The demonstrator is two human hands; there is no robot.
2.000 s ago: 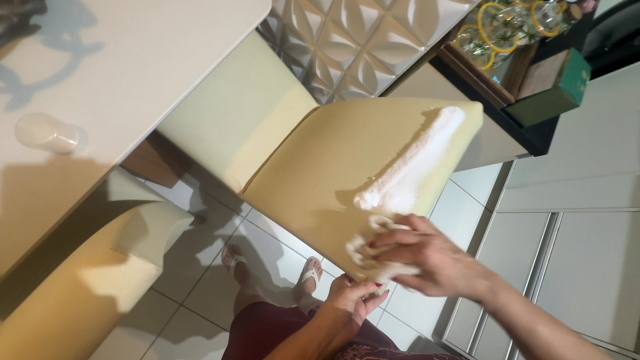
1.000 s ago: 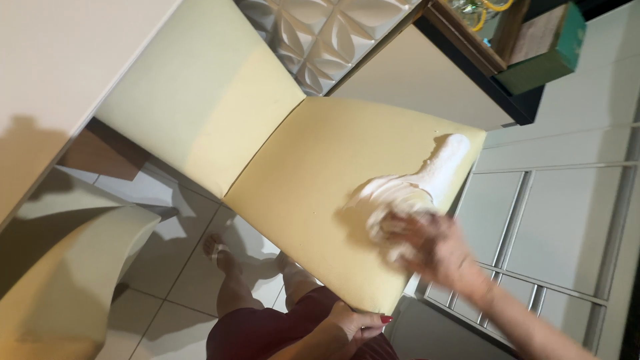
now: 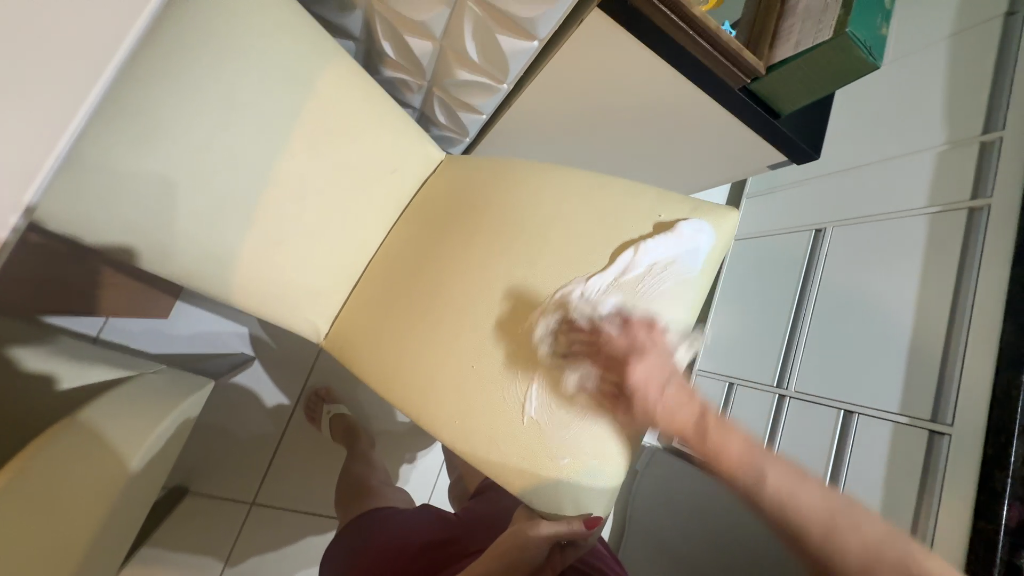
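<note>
A cream upholstered chair point(image 3: 416, 320) has its seat before me and its backrest at the upper left. White foam point(image 3: 668, 252) lies in a thick streak near the seat's far right edge, with thin smears toward the middle. My right hand point(image 3: 628, 364), blurred by motion, presses a whitish cloth point(image 3: 560, 332) into the foam on the seat. My left hand point(image 3: 552, 540) is at the near corner of the seat, thumb toward the edge; its fingers are mostly hidden, and whether they grip the corner is hard to see.
A white tabletop point(image 3: 64, 72) lies at the upper left, with another cream chair point(image 3: 88, 448) below it. Behind the seat stand a dark-topped cabinet point(image 3: 640, 104) and a green box point(image 3: 824, 72). Pale drawers point(image 3: 872, 304) line the right; a grey rounded object point(image 3: 680, 512) is beneath my right arm.
The foam is spread wider and thinner than two seconds ago. My left hand was near the cloth in the oldest frame and is now at the seat's near corner. The view has moved closer.
</note>
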